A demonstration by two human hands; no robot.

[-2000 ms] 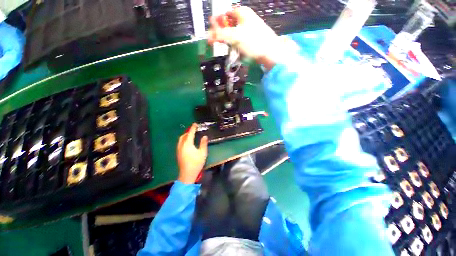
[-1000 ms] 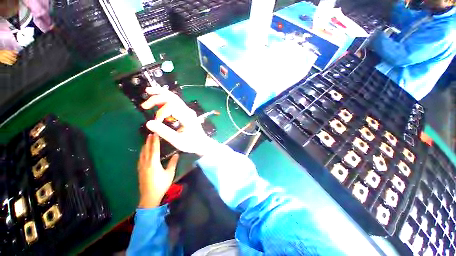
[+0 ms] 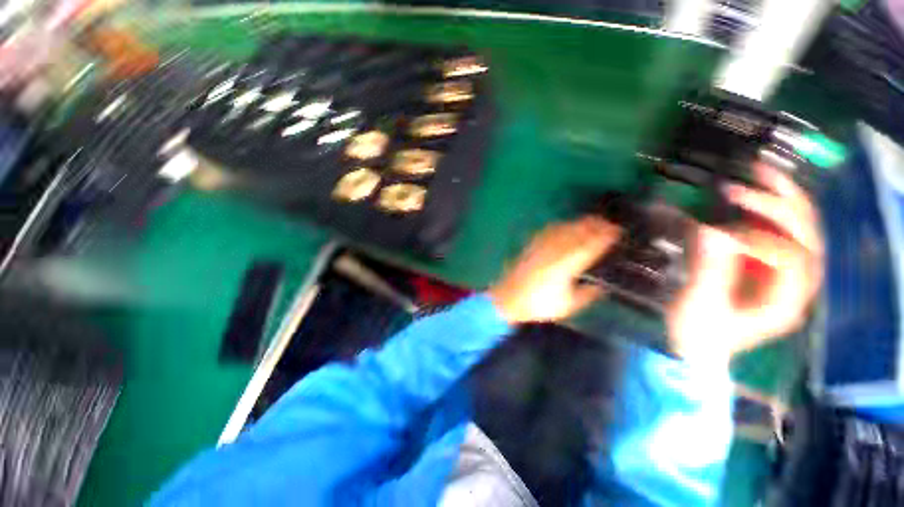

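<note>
The view is strongly blurred. The black clamp fixture (image 3: 649, 238) stands on the green bench right of centre. My left hand (image 3: 557, 265) lies at the near left edge of its base, fingers pointing at it; whether it grips anything is unclear. My right hand (image 3: 748, 267) is at the fixture's right side with bent fingers. A red spot shows by its palm, and any small part in it cannot be made out. A black tray stack (image 3: 297, 163) left of the fixture holds several gold square parts (image 3: 401, 197) near its right side.
A blue box (image 3: 860, 287) stands at the right edge. A flat black rectangle (image 3: 251, 312), perhaps a smartphone, lies on the green bench (image 3: 183, 257) at the lower left. Blurred dark trays show at the lower left corner. A pale post rises behind the fixture.
The view has swung left, so the left tray stack and fixture appear farther right. My right hand has moved from over the fixture to its right side. My left hand stays beside the base.
</note>
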